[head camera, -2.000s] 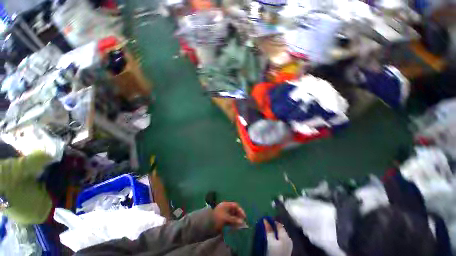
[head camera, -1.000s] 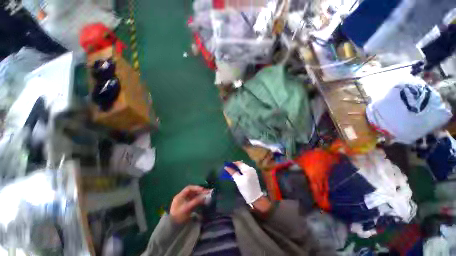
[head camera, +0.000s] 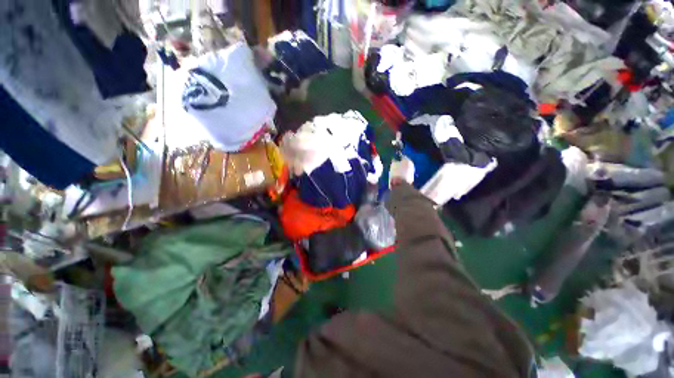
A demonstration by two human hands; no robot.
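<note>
My right hand point(head camera: 401, 171), in a white glove, is small and blurred at the end of my outstretched grey-brown sleeve. It is just right of a heap of white and navy cloth point(head camera: 329, 148). Its fingers are not clear, so I cannot tell whether it holds anything. The heap lies with orange cloth point(head camera: 314, 216) at a red-orange tray point(head camera: 351, 267). A black bundle point(head camera: 334, 249) and a grey plastic-wrapped bundle point(head camera: 375, 225) are in the tray. My left hand is out of the picture.
A large green cloth bundle point(head camera: 192, 288) lies at the lower left. A brown-topped table point(head camera: 210, 176) bears a white bag with a dark emblem point(head camera: 222, 96). Black bags point(head camera: 499, 125) are piled right of my hand. Long wrapped pieces point(head camera: 565, 258) and crumpled white material point(head camera: 624, 328) lie at the right.
The view has turned right, so the cloth heap is now central. My right arm has reached out forward. My left hand has left the picture, and the blue piece in my right hand is no longer distinguishable.
</note>
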